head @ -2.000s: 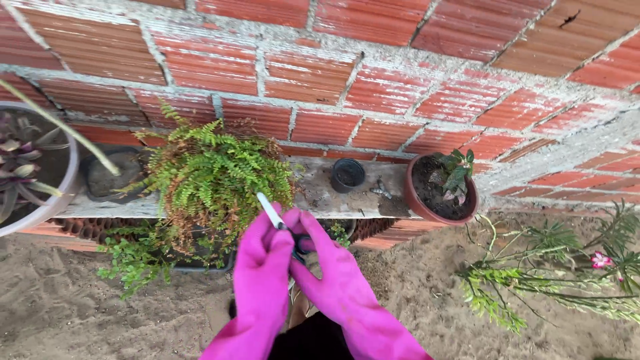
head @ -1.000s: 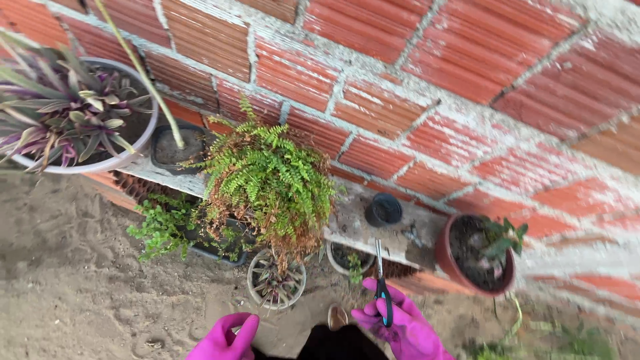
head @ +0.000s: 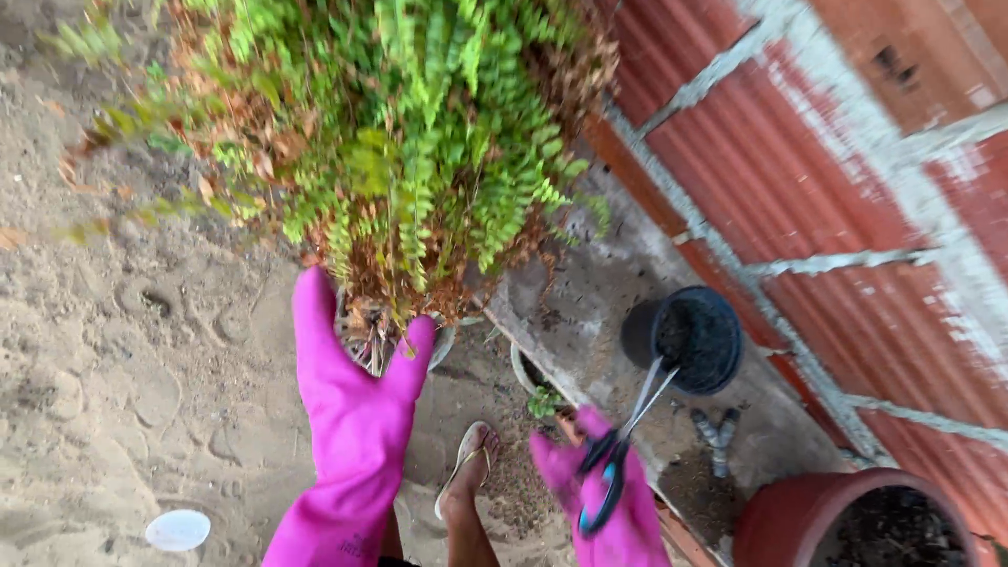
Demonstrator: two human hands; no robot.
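Observation:
My left hand (head: pixel 362 394), in a pink rubber glove, reaches up with thumb and fingers spread at the lower brown fronds of a bushy fern (head: pixel 425 150). Nothing shows clearly held in it. In my right hand (head: pixel 610 480), gloved the same way, is a pair of scissors (head: pixel 606 472) with black and blue handles. Their blades are parted and point up toward a small black pot (head: pixel 685 339) of dark soil on the ledge. The fern's own pot is hidden by its leaves.
A concrete ledge (head: pixel 583 315) runs along the red brick wall (head: pixel 835 181). On it are a Y-shaped pipe piece (head: pixel 717 441) and a reddish-brown pot (head: pixel 819 512). Below, on sandy ground (head: pixel 228 425), lie a white oval thing (head: pixel 178 530) and potted plants beside a foot in a flip-flop.
My left hand has moved up to the fern's lower edge. The scissors, with blades closed together a second ago, are now parted. The view has turned and come much closer to the fern.

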